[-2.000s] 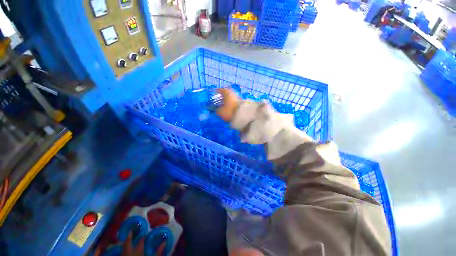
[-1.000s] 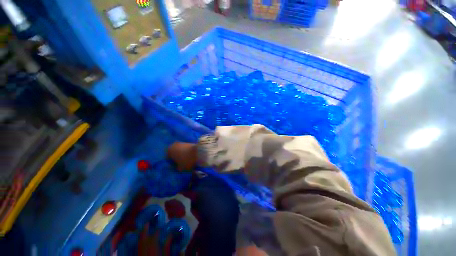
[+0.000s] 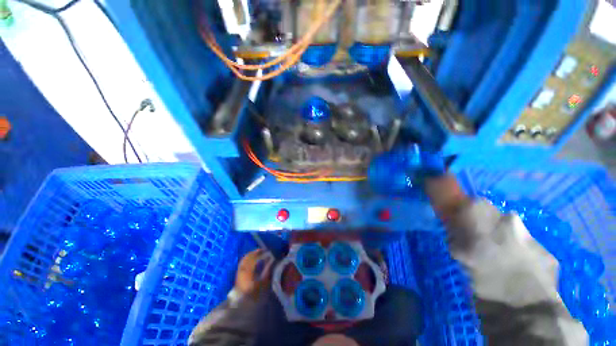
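Note:
My right hand (image 3: 444, 194), blurred, is shut on clear blue plastic parts (image 3: 398, 169) at the press's front right; their number is unclear. My left hand (image 3: 251, 267) is at the left side of the white holding plate (image 3: 329, 274); whether it grips anything is unclear. The plate rests on a red support between the knees, with several blue shells (image 3: 311, 259) in its round holes. One blue part (image 3: 315, 109) sits on the back left of the grey lower die (image 3: 324, 150). Two blue parts (image 3: 368, 53) show under the upper tooling (image 3: 381, 23).
Blue crates full of blue parts stand left (image 3: 184, 236) and right (image 3: 432, 287). Orange hoses (image 3: 260, 67) loop by the tooling. Red buttons (image 3: 283, 215) line the front ledge (image 3: 253, 217). A beige control panel (image 3: 557, 94) is on the right.
The view has swung left from the right crate to the press. My right hand went from that crate to the press front with blue parts. My left hand moved from the shells to the plate's left side.

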